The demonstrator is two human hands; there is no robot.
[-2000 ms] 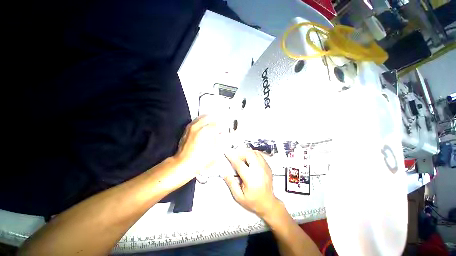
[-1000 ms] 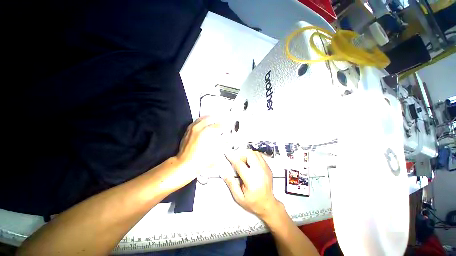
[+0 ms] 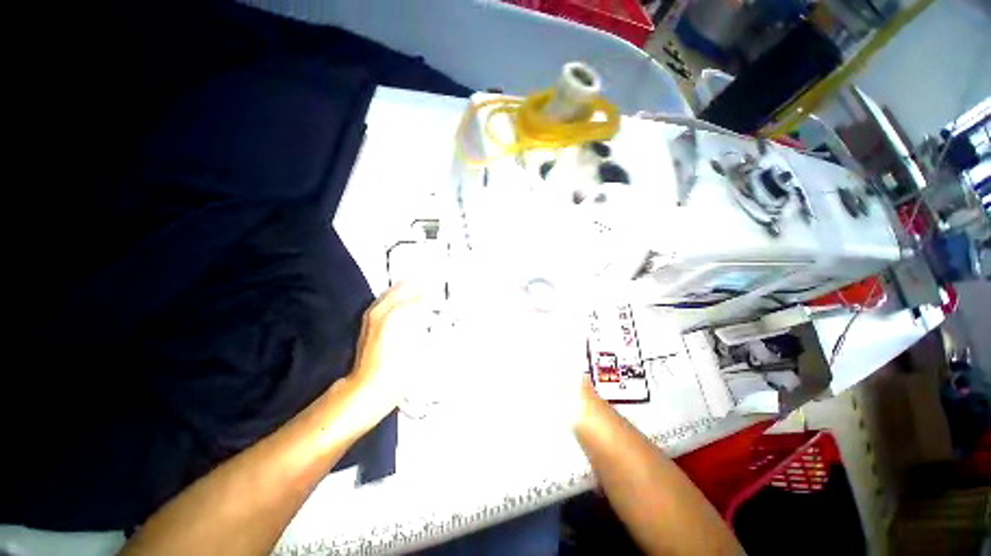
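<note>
A large dark garment piece [image 3: 185, 239] covers the left of the white table, and a dark end of cloth [image 3: 377, 451] sticks out below my left wrist. My left hand [image 3: 380, 337] lies at the garment's right edge by the needle area; its fingertips fade into glare, so what they touch is hidden. My right forearm [image 3: 641, 478] reaches up from the lower right; the right hand is lost behind a white glare. The white sewing machine [image 3: 750, 217] stands beyond the hands, its needle end washed out.
Yellow thread [image 3: 543, 122] lies round a white spool on the machine. A smartphone [image 3: 617, 369] lies right of the hands. An open small parts box [image 3: 766, 364] stands farther right. A red plastic basket [image 3: 799, 467] is below the table edge. A printed ruler [image 3: 478, 510] runs along the front edge.
The view has swung right, showing more of the machine and the parts box. The pale oval glare now covers my right hand, which was visible before. My left hand keeps about the same place by the garment.
</note>
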